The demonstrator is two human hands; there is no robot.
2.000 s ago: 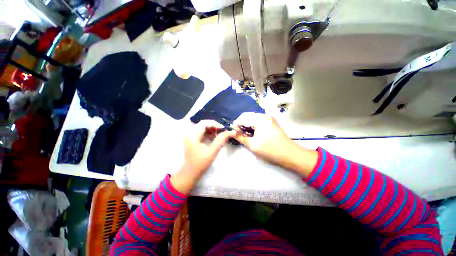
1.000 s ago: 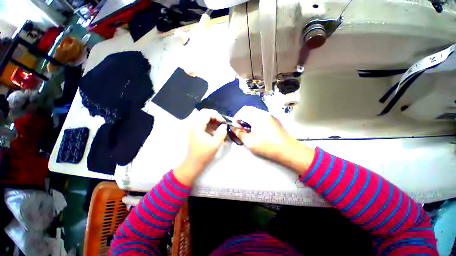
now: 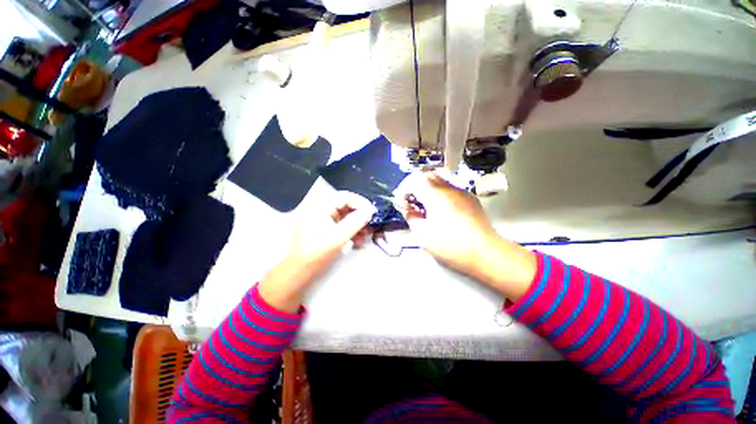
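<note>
A navy pocket piece [image 3: 365,170] lies in front of the needle area of the cream lockstitch machine [image 3: 489,91]. Its near edge, with flecks showing, is between my hands. My left hand [image 3: 327,236] pinches the near left edge. My right hand [image 3: 443,215] is at the near right edge, with a small dark thing, maybe thread snips, partly hidden in its fingers. A thin dark loose thread [image 3: 391,251] curls on the table just below the fingers. The dark grey pocket template [image 3: 280,168] lies left of the piece, touching or nearly touching its corner.
Large dark cut pieces [image 3: 166,149] lie at the left. A small flecked square [image 3: 93,262] sits at the table's left edge. An orange basket [image 3: 153,373] is below left. A white measuring tape [image 3: 729,132] and black strips hang at the machine arm.
The view has shifted slightly. The near edge of the piece now shows flecked fabric between my hands, and a loose thread has appeared below them. My hands have moved slightly apart.
</note>
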